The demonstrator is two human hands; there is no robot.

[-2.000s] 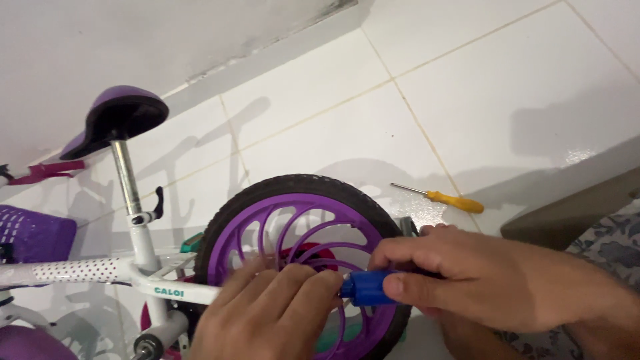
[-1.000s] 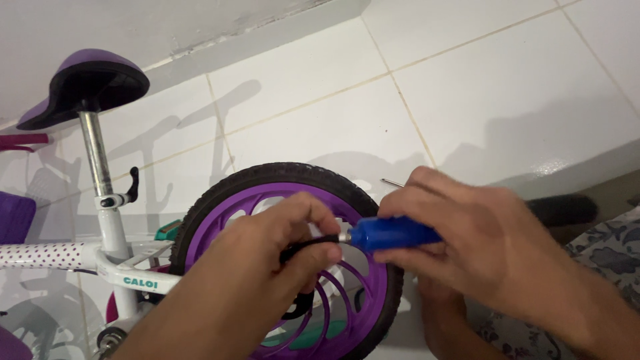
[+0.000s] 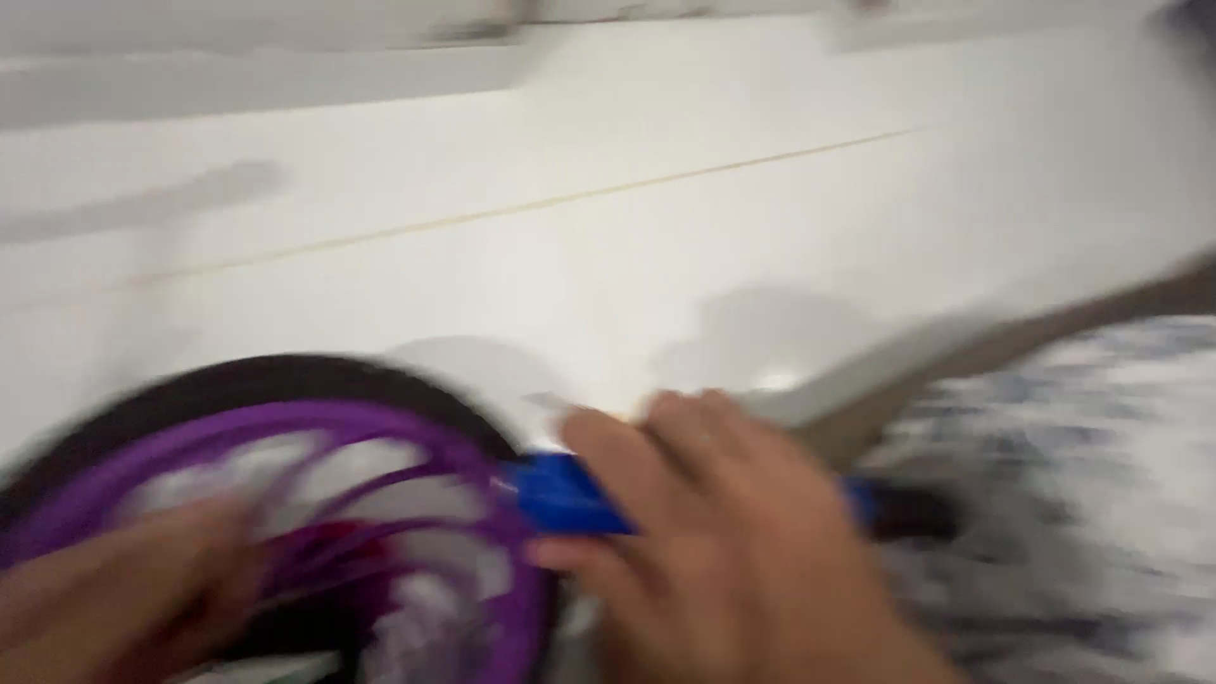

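The view is blurred. My right hand [image 3: 703, 522] is closed around a blue tool body [image 3: 570, 494], with its dark end [image 3: 917, 513] sticking out to the right; it may be a small hand pump. The tool's left tip lies over the rim edge of a purple spoked bicycle wheel [image 3: 313, 418] with a black tire [image 3: 285, 375]. My left hand [image 3: 142, 579] is over the wheel's left side, near the hub, apart from the blue tool. Blur hides its fingertips, so whether it holds anything is unclear.
White floor tiles [image 3: 570, 256] with a thin grout line extend beyond the wheel, up to a pale wall base [image 3: 237, 90]. Patterned cloth [image 3: 1073, 456] and a brownish edge [image 3: 1007, 337] lie at the right. A thin metal shaft shows faintly above my right fingers.
My left hand has come away from the tip of the blue tool and moved left over the wheel. My right hand still holds the tool. The view has swung, leaving the saddle out of sight.
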